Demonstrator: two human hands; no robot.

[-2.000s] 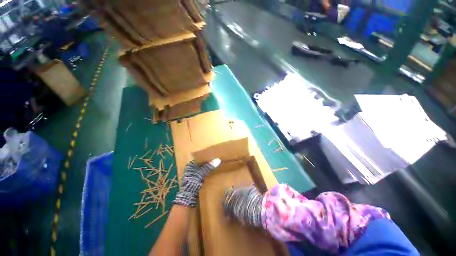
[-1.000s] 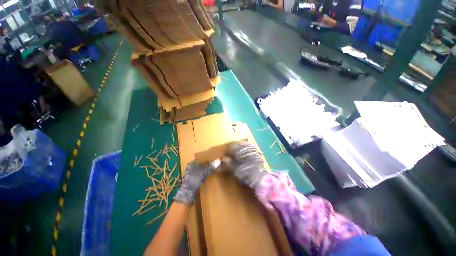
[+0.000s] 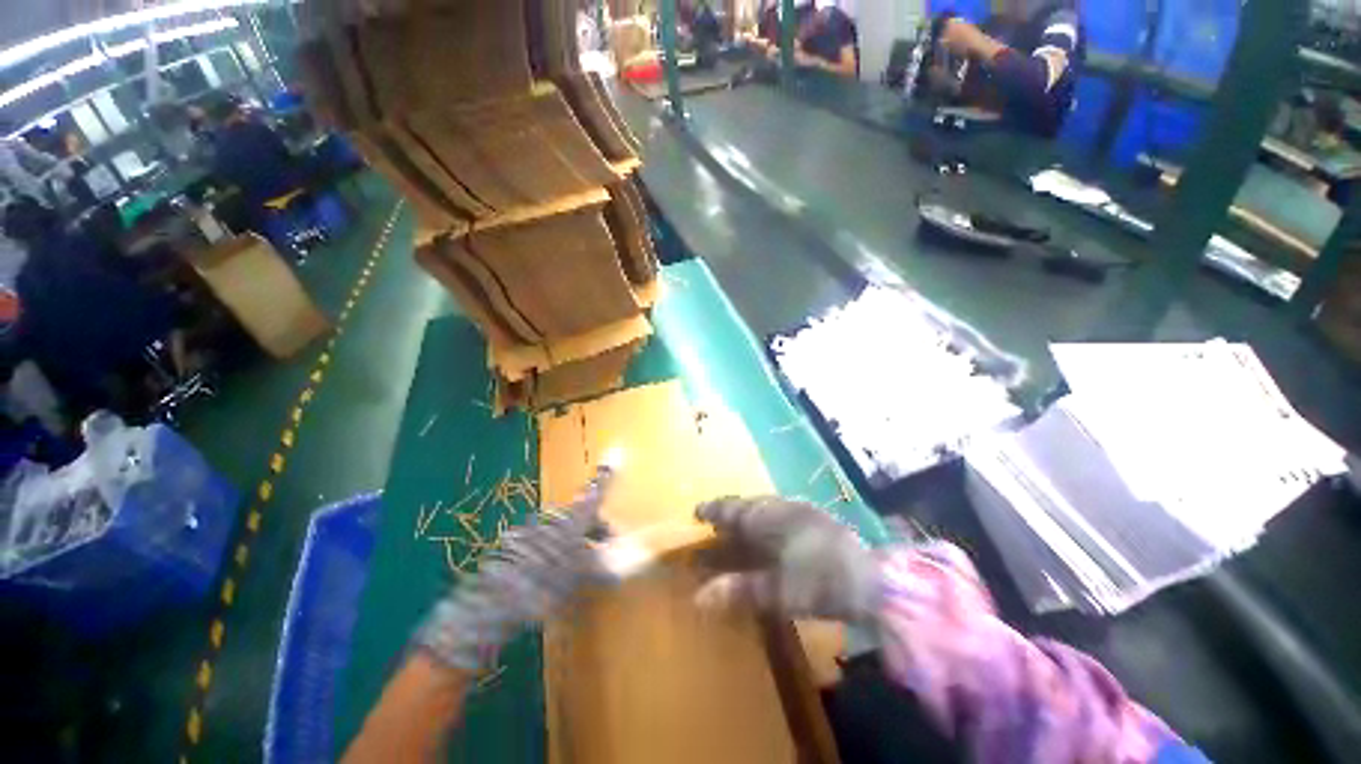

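A partly folded tan carton [image 3: 664, 679] lies lengthwise before me, its near end cut off by the lower edge. A flat cardboard blank [image 3: 649, 448] shows beyond it. My left hand [image 3: 523, 582], in a striped grey glove and blurred, is at the carton's far left corner; its grip is unclear. My right hand [image 3: 791, 555], gloved in grey, has fingers and thumb around the carton's far right end. The hands partly hide the far end. A tall leaning stack of blanks [image 3: 560, 276] stands at the table's far end.
Cardboard scraps [image 3: 478, 523] lie on the green mat [image 3: 433, 403]. Small white parts [image 3: 896, 381] fill a dark tray at right, beside printed sheets [image 3: 1179, 433]. Blue crates [image 3: 321, 627] [image 3: 164, 523] are at left. People sit farther back, beside the conveyor [image 3: 836, 194] and at left.
The view has tilted up, showing more of the hall. My hands have gone from inside the open carton to its far end, then slightly apart. Its interior no longer shows.
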